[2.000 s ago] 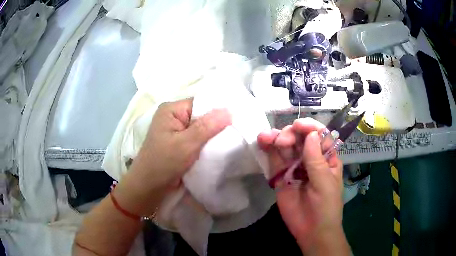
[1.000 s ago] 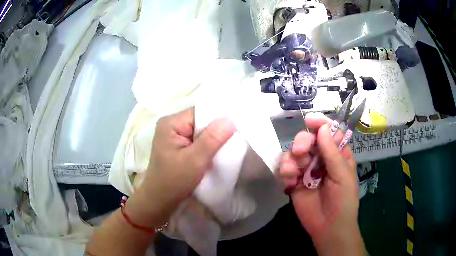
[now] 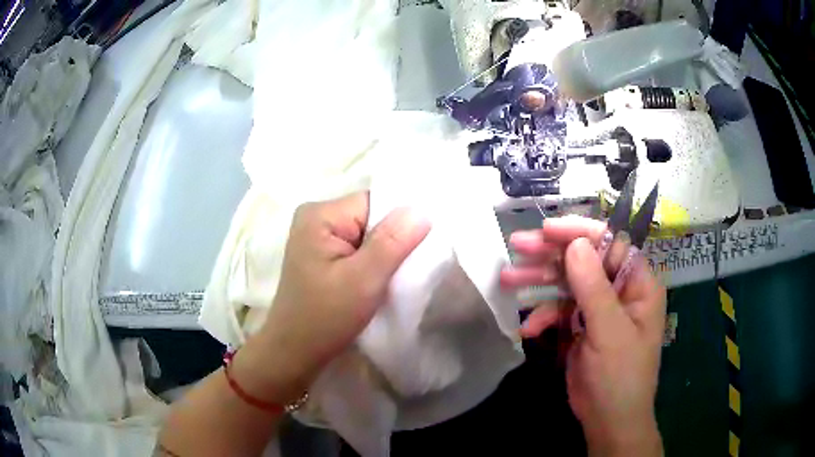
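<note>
A white garment piece (image 3: pixel 429 294) lies over the table edge and hangs down in front of me. My left hand (image 3: pixel 344 268) is shut on a fold of it, thumb on top. My right hand (image 3: pixel 599 303) is just right of the cloth and holds small snips (image 3: pixel 633 219), their two dark blades apart and pointing up, away from the cloth. The right fingertips are beside the cloth's right edge; I cannot tell if they touch it. A fine thread (image 3: pixel 539 204) runs from the presser foot area (image 3: pixel 533 161) down towards the right fingers.
The sewing machine's white bed cover (image 3: pixel 693 165) has a yellow patch (image 3: pixel 670 215) at its front. A translucent, bottle-like object (image 3: pixel 630 59) lies above it. A black flat object (image 3: pixel 777 138) is at the right. Loose white cloth (image 3: pixel 85 268) covers the left. A measuring strip (image 3: pixel 715 243) runs along the front edge.
My right hand with the snips has moved right and slightly down, away from the cloth, and its fingers have spread a little. My left hand keeps its hold and has shifted slightly right.
</note>
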